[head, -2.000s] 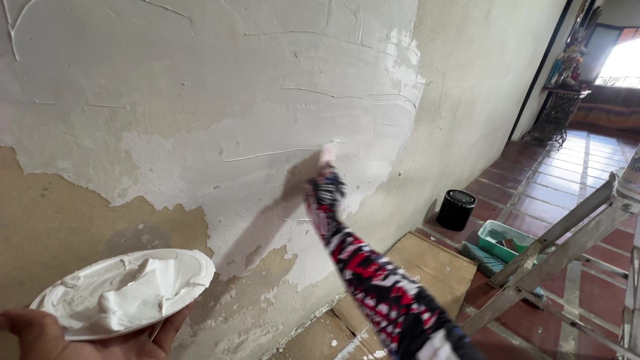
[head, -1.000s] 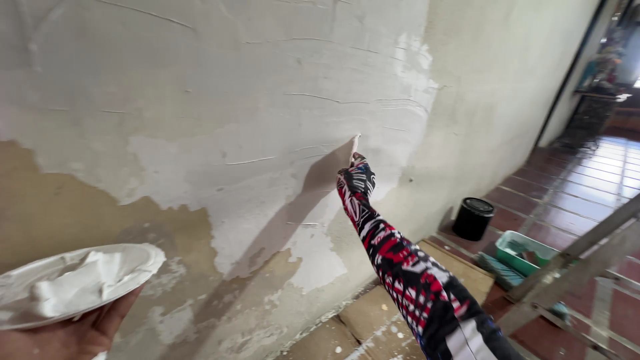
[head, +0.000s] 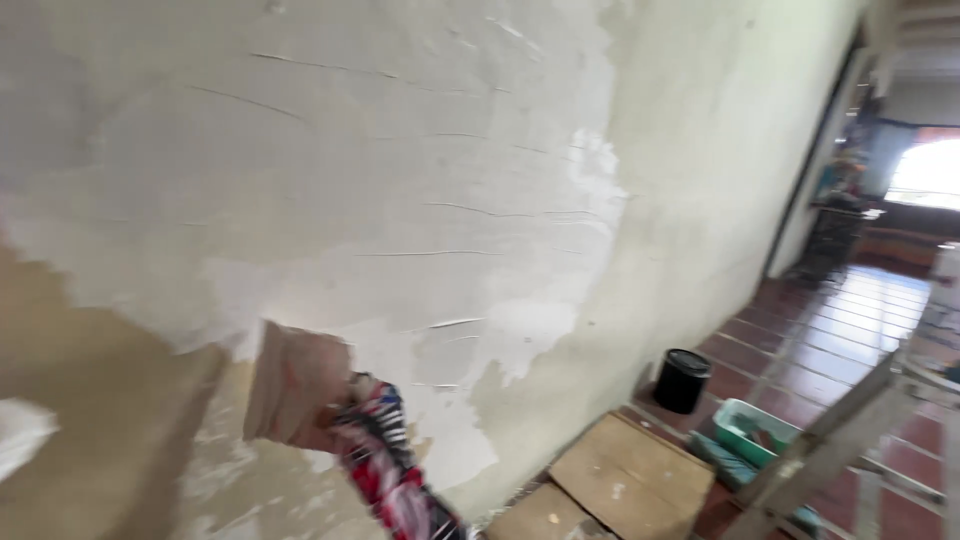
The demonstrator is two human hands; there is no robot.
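Observation:
My right hand, blurred and below a patterned sleeve's cuff line, grips a broad flat spreader smeared with a pinkish-beige tone. The spreader's face shows in front of the lower edge of the white-coated area on the wall. Thin raised ridges of filler run across that coating. At the far left edge only a blurred part of the white filler on its plate is visible. My left hand is outside the frame.
Flattened cardboard lies on the tiled floor along the wall's foot. Beyond it stand a black bucket and a green tray with things inside. A stepladder rises at the right. A doorway opening and furniture appear farther back.
My right hand has moved left and down from the middle of the wall, and the spreader's broad face now shows. My left hand has left the view, with most of the plate.

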